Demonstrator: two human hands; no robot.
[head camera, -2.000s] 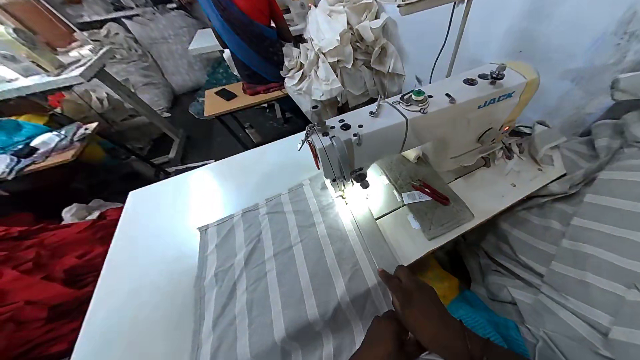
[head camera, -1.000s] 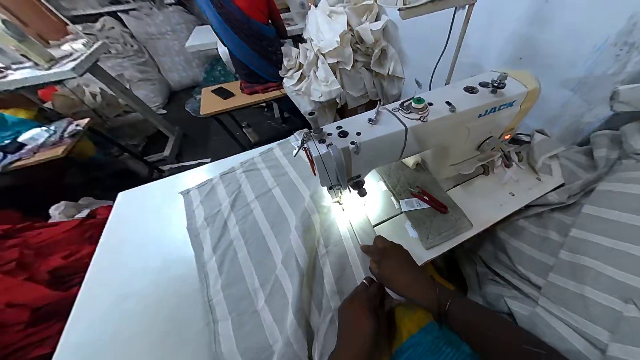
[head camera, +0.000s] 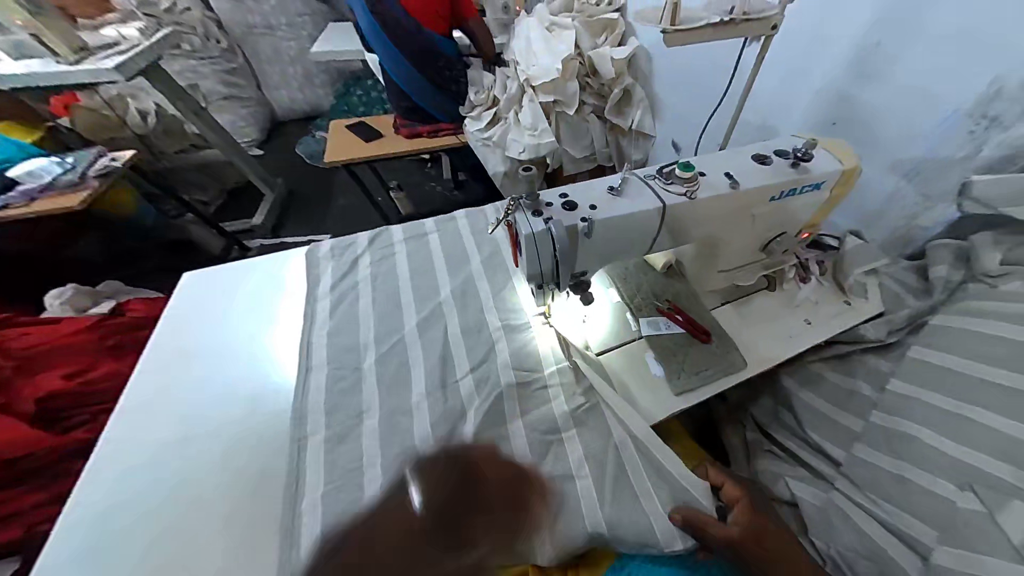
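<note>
Grey cloth with white stripes (head camera: 400, 336) lies on the white sewing table, its right edge running under the needle area of a Jack sewing machine (head camera: 672, 216), where a lamp shines. My right hand (head camera: 740, 516) pinches the near right corner of this cloth between thumb and fingers. Blurred, my left hand (head camera: 448, 504) is over the cloth's near part, a ring or bangle showing; its fingers cannot be made out. Red-handled thread snips (head camera: 684, 322) and a small white tag (head camera: 661, 326) rest on a grey-green pad (head camera: 688, 352) right of the needle.
More striped cloth (head camera: 944, 400) is heaped at the right. Red fabric (head camera: 72, 400) lies left of the white table (head camera: 184, 416). Beyond it, a person (head camera: 424, 64) is beside a wooden bench (head camera: 400, 148) with a phone (head camera: 364, 131), near hanging cream cloth pieces (head camera: 560, 88).
The striped cloth has advanced away from me past the needle. My hands, close together a second ago, are now apart, the right at the cloth's corner and the left farther left.
</note>
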